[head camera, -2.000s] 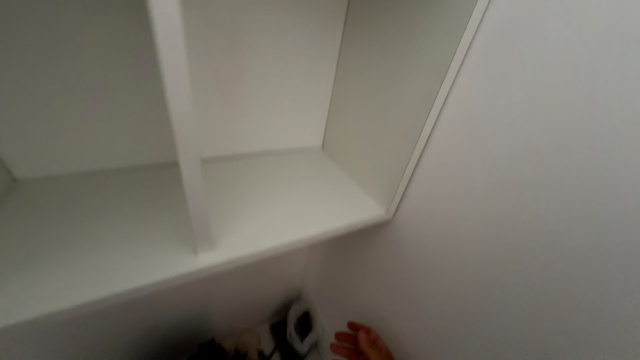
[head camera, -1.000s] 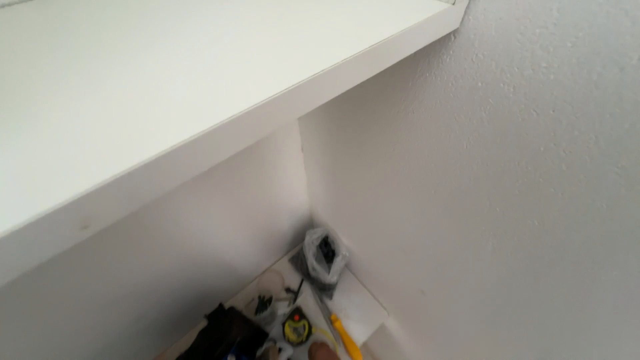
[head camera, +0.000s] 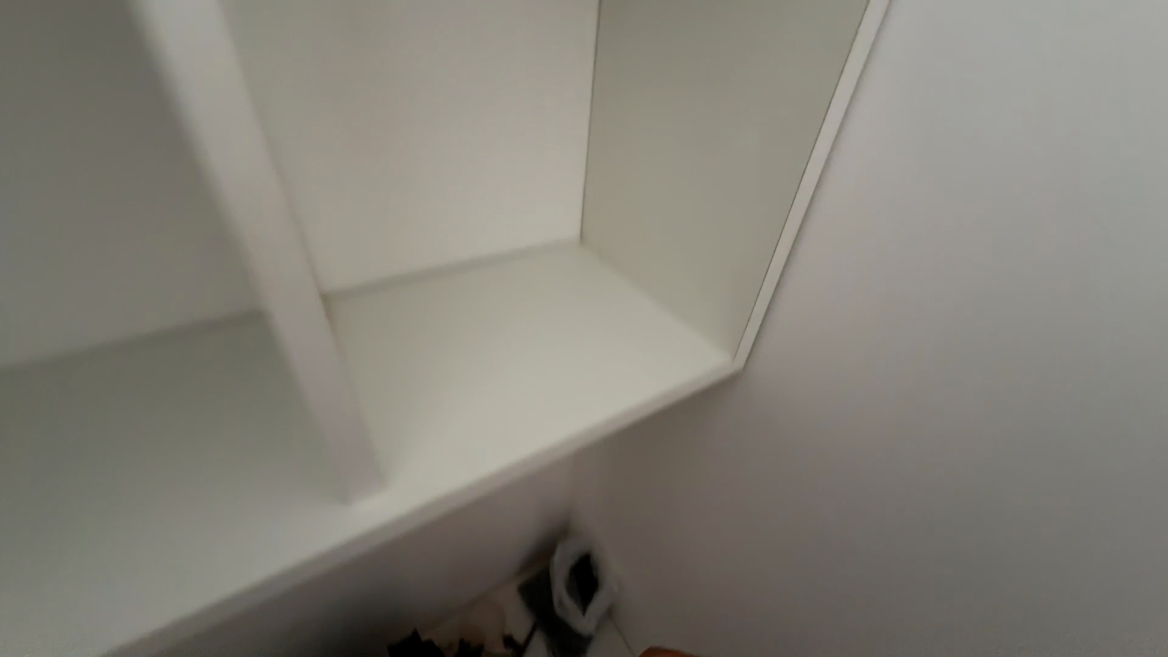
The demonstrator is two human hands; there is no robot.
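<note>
At the bottom edge, right of the middle, a small orange-brown sliver shows; whether it is a fingertip or an object cannot be told. Neither of my hands can be made out. Left of the sliver, a clear plastic bag (head camera: 584, 593) with dark contents stands in the corner below the cabinet. Dark, blurred items (head camera: 438, 644) lie left of the bag, cut off by the frame. A white open cabinet (head camera: 511, 365) with an upright divider (head camera: 274, 246) fills the upper left and middle.
The cabinet's front lower edge (head camera: 547, 458) runs diagonally above the bag and the dark items. A pale wall (head camera: 967, 365) rises along the cabinet's right side.
The view has swung down and back up. A hand seen low in the frame two seconds ago is no longer plain. The tape measure and yellow-handled item of one second ago are out of view.
</note>
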